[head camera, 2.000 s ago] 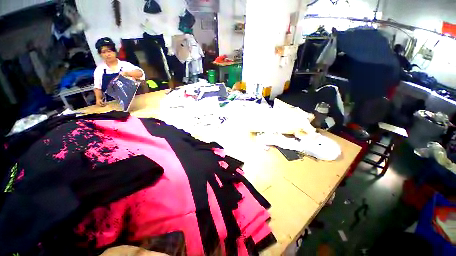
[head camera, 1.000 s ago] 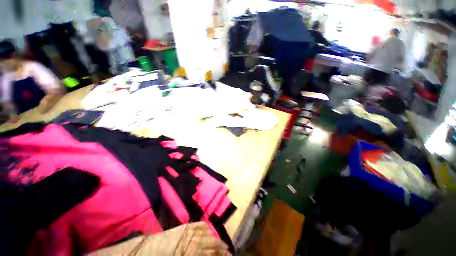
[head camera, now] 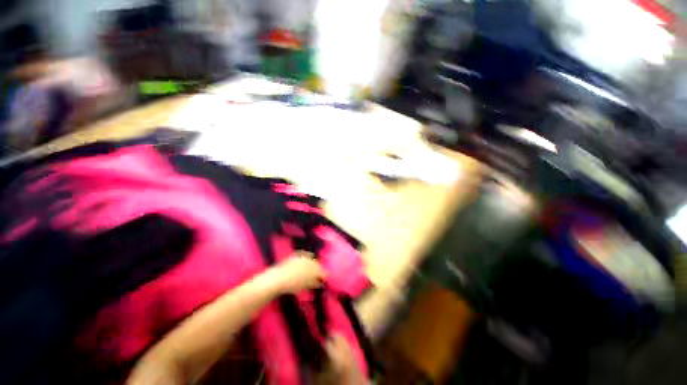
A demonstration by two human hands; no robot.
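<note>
The pile of black-and-pink printed garments (head camera: 233, 233) lies across the left part of the table, its black and pink ends fanned towards the right. My left hand (head camera: 301, 272) reaches in from the lower left, bare forearm across the pile, and is at the fanned ends. My right hand (head camera: 343, 362) is low at the bottom edge, partly cut off, over the right ends of the pile. Strong blur hides the fingers of both hands, and I cannot tell whether they grip cloth.
A light-wood table (head camera: 392, 218) holds a white heap (head camera: 301, 143) beyond the pile. A person (head camera: 64, 98) is at the far left. Right of the table are a blue crate (head camera: 595, 263) with pale contents and an orange-brown object (head camera: 437, 331) on the floor.
My left forearm and hand have come into view over the pile, and my right hand shows at the bottom. The view first swung right, then slightly back left, and is more blurred.
</note>
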